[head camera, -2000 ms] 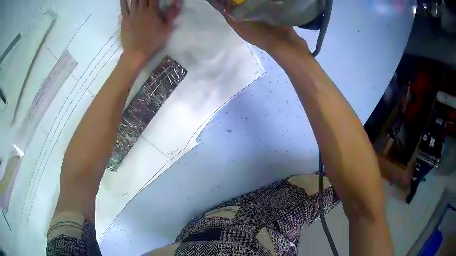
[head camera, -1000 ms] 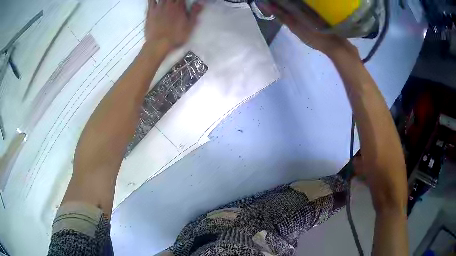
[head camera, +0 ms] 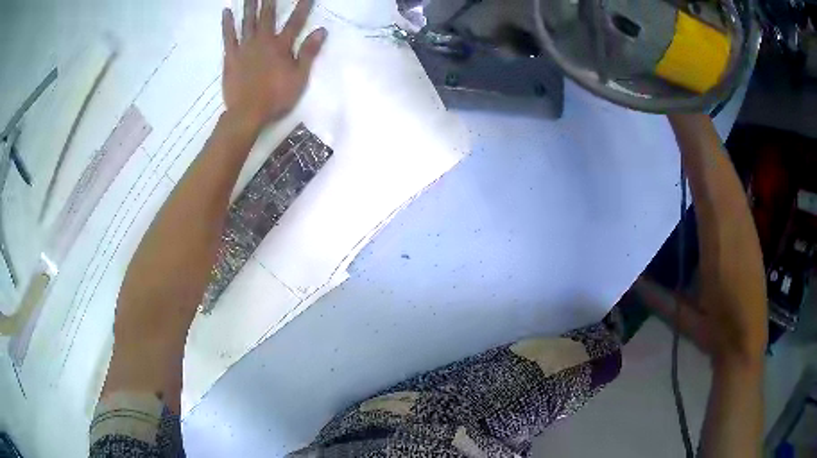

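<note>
The cutting machine (head camera: 627, 45) with its yellow band stands at the top right, its dark base plate (head camera: 502, 85) at the corner edge of the white fabric lay (head camera: 367, 170). My left hand (head camera: 267, 67) lies flat on the lay with fingers spread, holding nothing. My right forearm reaches up to the machine, but the machine's body hides my right hand. The shiny dark cutting weight (head camera: 273, 210) lies on the lay beside my left forearm. Thin drawn lines run along the top sheet.
A pinkish strip (head camera: 98, 179) and dark thin tools (head camera: 20, 161) lie on the lay at the left. The pale blue table (head camera: 502, 215) shows right of the lay. The grey power cable (head camera: 678, 358) hangs at the right. Red and dark items (head camera: 779, 206) are beyond the table edge.
The machine has moved right, and its base plate now shows beside the lay. My right arm has moved right with it. My left hand stays on the lay, its fingers now spread wider.
</note>
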